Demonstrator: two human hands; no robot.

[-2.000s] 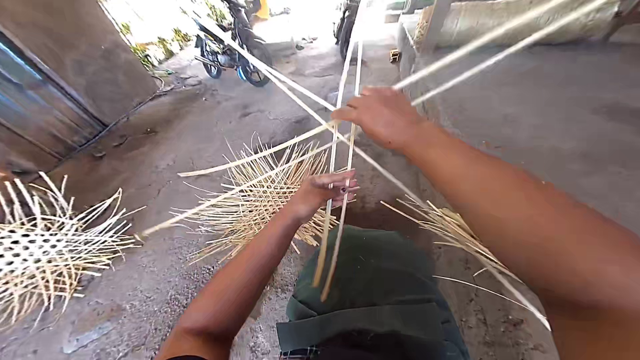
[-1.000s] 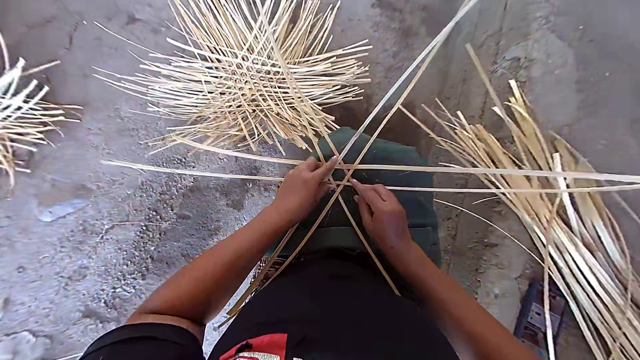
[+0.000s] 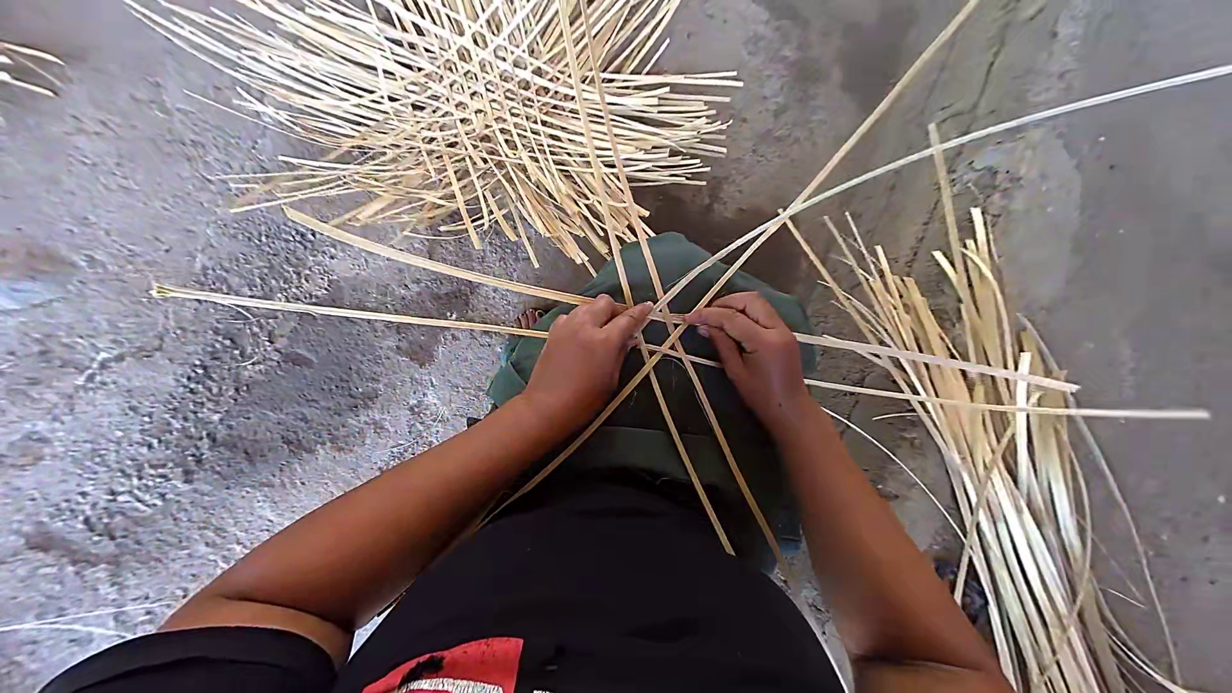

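Several long, thin, pale strips, likely bamboo or cane, cross over a dark green cloth on my lap. They run in three directions and form a small open star at the crossing. My left hand pinches the strips at the left of the crossing, thumb and forefinger together. At the right side, my right hand grips the upper crosswise strip between thumb and fingers. The two hands are close but apart. Two strips slant from upper right to lower left, and two others run steeply past the crossing.
A loosely woven mat of strips with long free ends lies on the concrete floor beyond my lap. A bundle of loose strips lies at the right. Some strip ends show at the upper left edge.
Two seconds ago my hands were apart, one above the other, among the raised strips. One second ago both were at the crossing over my lap, where they remain.
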